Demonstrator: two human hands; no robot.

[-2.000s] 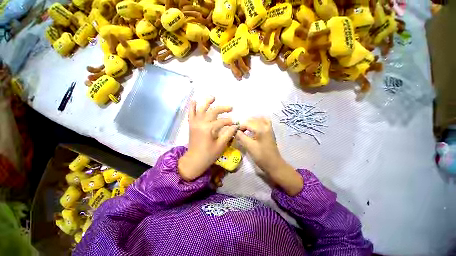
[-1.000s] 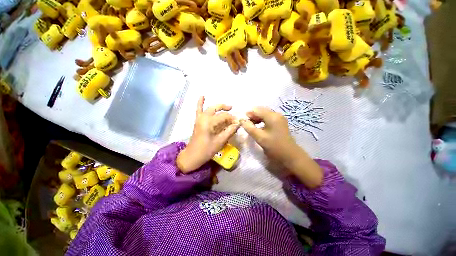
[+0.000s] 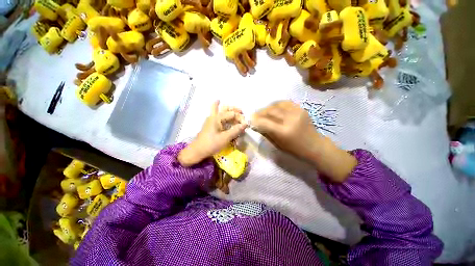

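Observation:
A small yellow plush toy (image 3: pixel 233 162) with brown legs hangs just below my left hand (image 3: pixel 216 134). My left thumb and finger pinch something tiny at the toy's top, its hardware hidden by the fingertips. My right hand (image 3: pixel 284 127) has its fingertips closed together close beside the left fingertips; a small pale bit shows between the two hands, too small and blurred to name. A loose heap of thin pale ties (image 3: pixel 324 117) lies on the white table cover (image 3: pixel 276 192), partly behind my right hand.
A large pile of yellow plush toys (image 3: pixel 240 39) lies along the far side. A stack of clear plastic bags (image 3: pixel 151 103) and a slim black tool (image 3: pixel 55 97) lie left. A crumpled clear bag (image 3: pixel 414 93) lies right. A carton (image 3: pixel 44 182) of yellow toys stands lower left.
My right hand has turned flatter, with its forearm further right, and now covers part of the tie heap. My left hand has shifted slightly left with the toy, which now tilts.

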